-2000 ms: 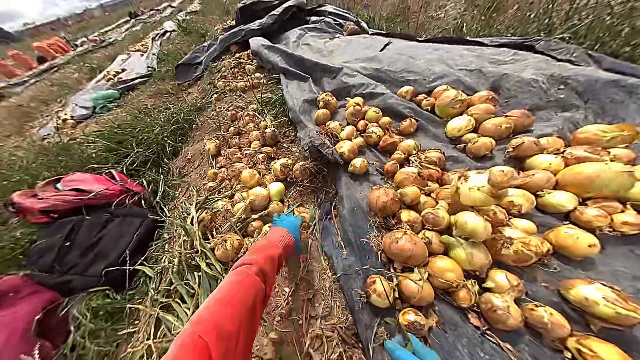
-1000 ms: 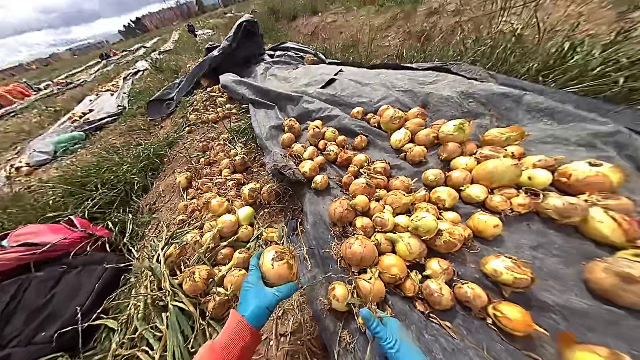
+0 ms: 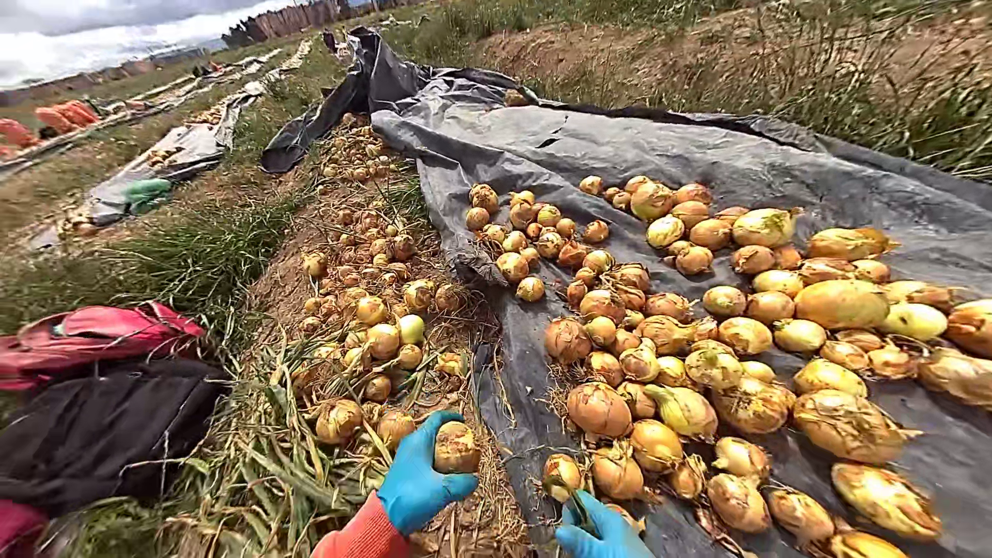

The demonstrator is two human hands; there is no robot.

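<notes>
My left hand [image 3: 426, 473], in a blue glove below an orange-red sleeve, grips a yellow onion [image 3: 456, 448] above the soil strip. My right hand [image 3: 601, 527], also blue-gloved, is at the near edge of the onions on the grey plastic sheet [image 3: 515, 372]. Its fingers are closed around something thin and green, perhaps a leaf or a tool; the rest is hidden. Just above it lies an onion [image 3: 562, 474]. Many onions [image 3: 682, 411] lie spread on the sheet, and more onions [image 3: 372, 310] lie on the ground to its left.
Dry onion leaves [image 3: 287, 457] cover the ground at the lower left. Beside them lie a red cloth item [image 3: 101, 341] and a black garment or bag [image 3: 108, 426]. Tall grass [image 3: 209, 248] grows behind. Farther off are another sheet [image 3: 186, 147], a green bundle [image 3: 147, 192] and orange sacks [image 3: 66, 116].
Two seconds ago my left hand reached among the onions on the soil; one second ago it held an onion, and it still does. My right hand stays near the sheet's onions. The view has tilted up.
</notes>
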